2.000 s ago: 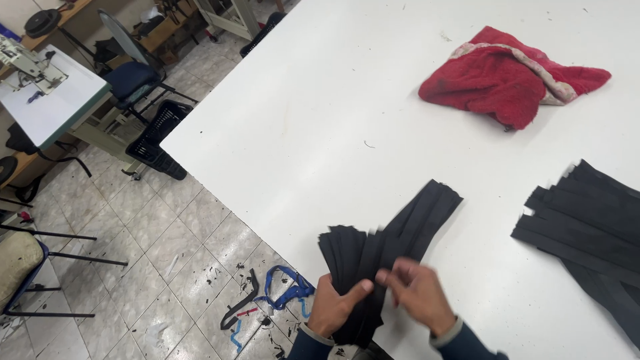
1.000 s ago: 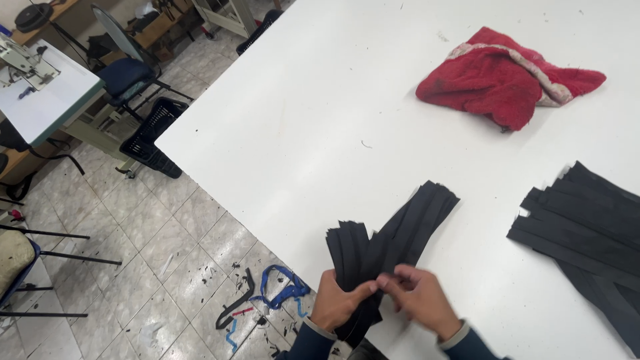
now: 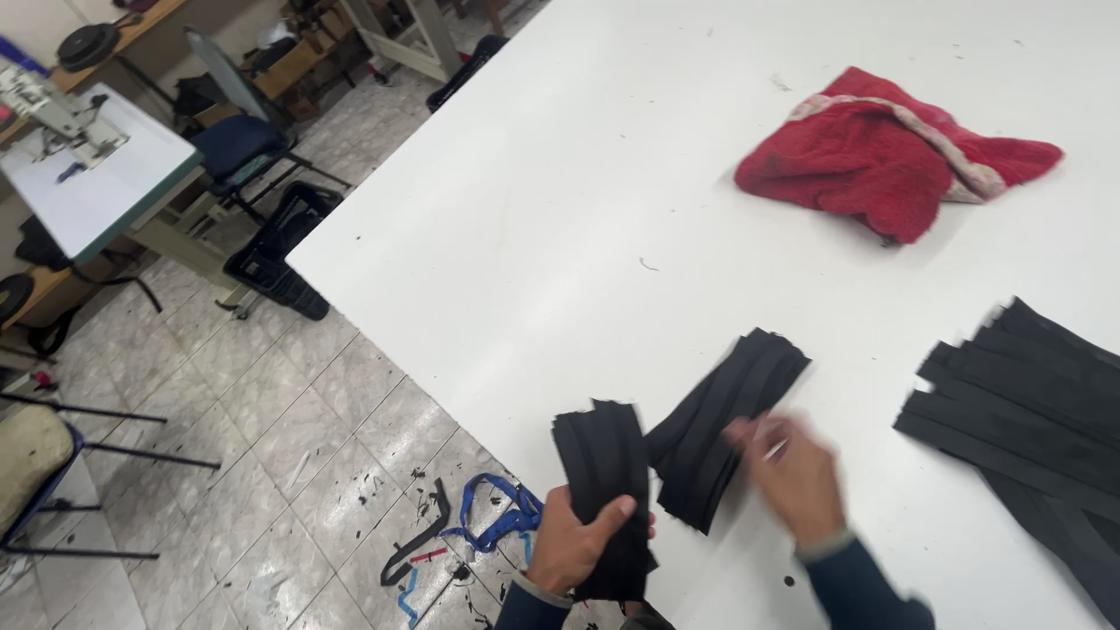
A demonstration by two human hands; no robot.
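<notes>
My left hand (image 3: 582, 538) grips a bundle of black fabric strips (image 3: 604, 455) near the table's lower edge, thumb across the front. Just right of it, a second group of black strips (image 3: 731, 420) lies slanted on the white table. My right hand (image 3: 787, 472), blurred by motion, is at the right edge of that group with its fingertips drawn together; whether it pinches anything is unclear. Farther right rests a larger pile of black strips (image 3: 1032, 411) with uneven ends.
A crumpled red cloth (image 3: 875, 157) lies on the white table (image 3: 490, 227). Beyond the table's left edge are a sewing machine (image 3: 66, 114), a blue chair (image 3: 232, 149), a black crate (image 3: 280, 254), and a blue strap (image 3: 494, 516) among scraps on the tiled floor.
The bundle in my left hand, earlier against the slanted strips with both hands meeting there, now stands apart from most of them. My right hand has moved right, away from my left.
</notes>
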